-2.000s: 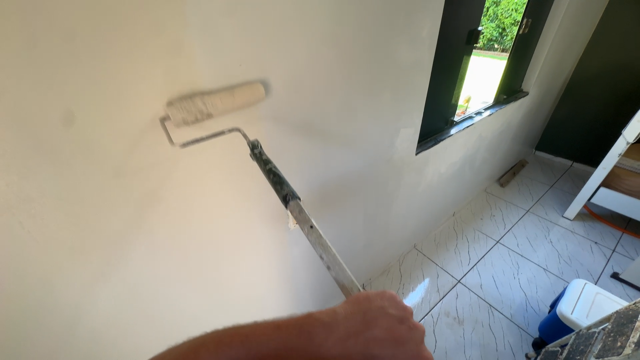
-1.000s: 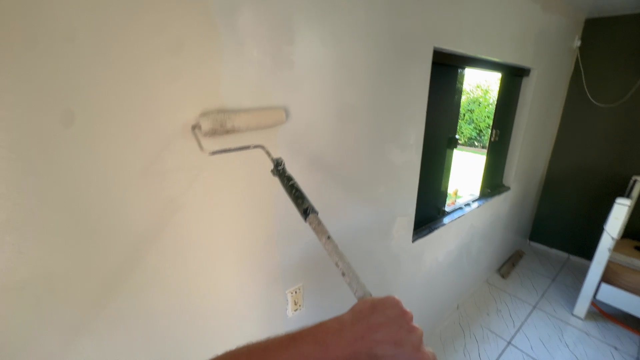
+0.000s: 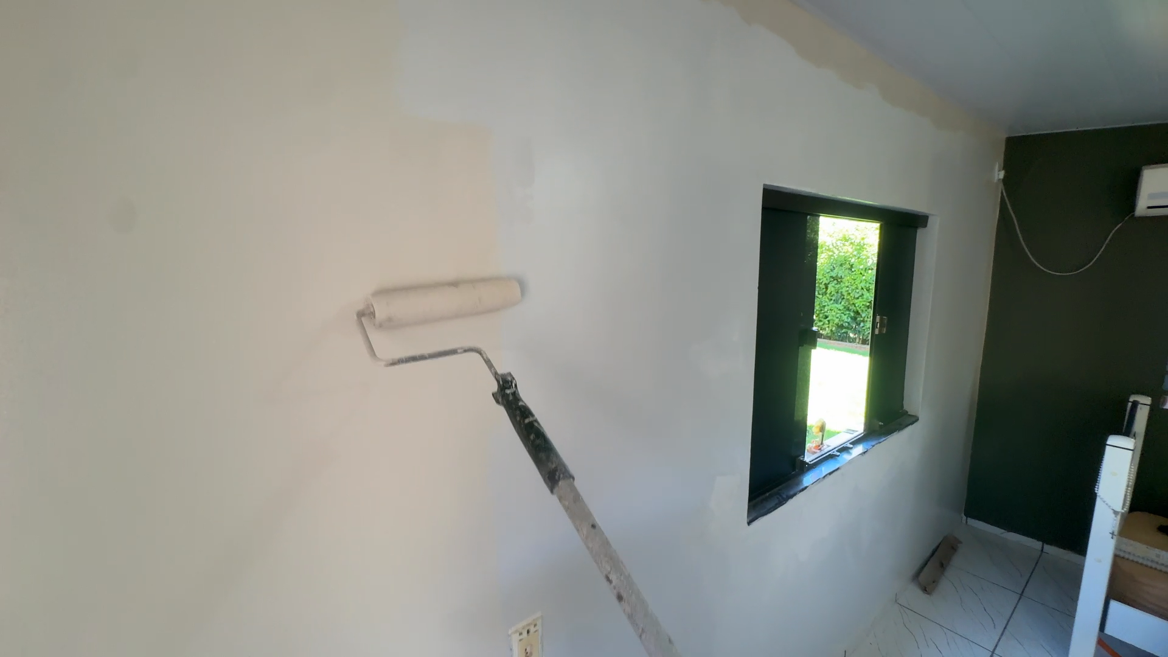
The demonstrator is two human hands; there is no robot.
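A paint roller (image 3: pixel 445 302) lies against the wall (image 3: pixel 620 274), left of the window, its sleeve nearly level. Its bent wire frame runs to a dark, paint-specked handle (image 3: pixel 537 433), fixed on a worn extension pole (image 3: pixel 613 568) that leaves the view at the bottom. Neither of my hands shows, so what holds the pole is out of sight. Around the roller the wall is beige on the left and paler, greyish white on the right, with a stepped edge between the two tones.
A dark-framed window (image 3: pixel 835 338) with a dark sill is at right. An uncovered wall outlet (image 3: pixel 526 636) sits low. A wooden piece (image 3: pixel 938 564) lies on the tiled floor by the wall. White furniture (image 3: pixel 1102 547) stands at the right edge; a cable (image 3: pixel 1058 271) hangs on the dark wall.
The view has tilted up a lot, bringing in the ceiling. The roller is higher on the wall relative to the window and outlet. The hand seen on the pole before is out of view.
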